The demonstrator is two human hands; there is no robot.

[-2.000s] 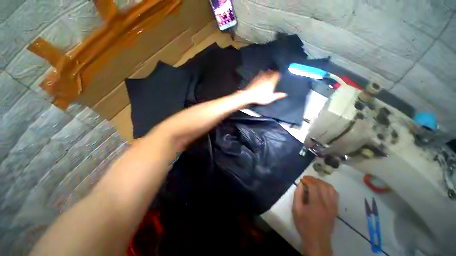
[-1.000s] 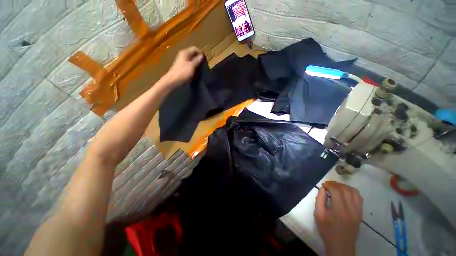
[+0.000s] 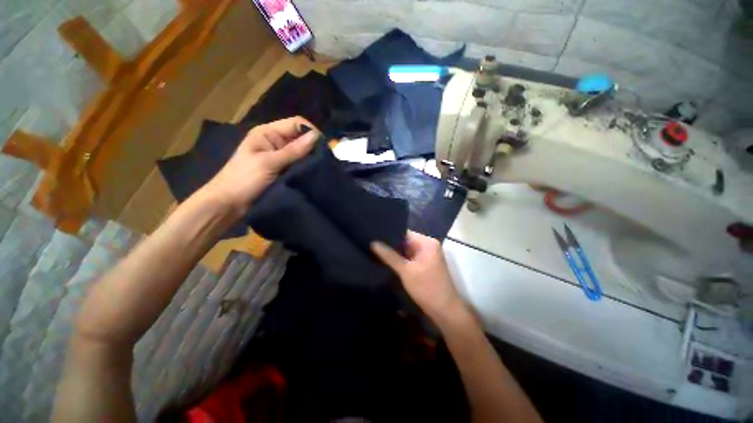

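My left hand (image 3: 277,157) pinches the upper corner of a dark cut panel (image 3: 330,219). My right hand (image 3: 421,268) holds the panel's lower right edge, and the panel hangs folded between both hands above my lap. Behind it, a shiny dark garment piece (image 3: 413,196) lies on the machine table, partly hidden by the panel, its right part close to the needle end. The off-white sewing machine (image 3: 570,157) stands at the right, with its presser foot (image 3: 450,192) over the table.
More dark cut panels (image 3: 198,157) lie on cardboard (image 3: 234,59) at the left. Blue-handled snips (image 3: 582,268) and red-looped scissors (image 3: 561,203) lie on the white table (image 3: 528,289). A lit phone (image 3: 285,26) leans at the back. A red stool (image 3: 239,396) is low down.
My left hand has brought a dark panel from the cardboard toward me. My right hand has left the table and taken the panel's other edge. The view has swung to the right.
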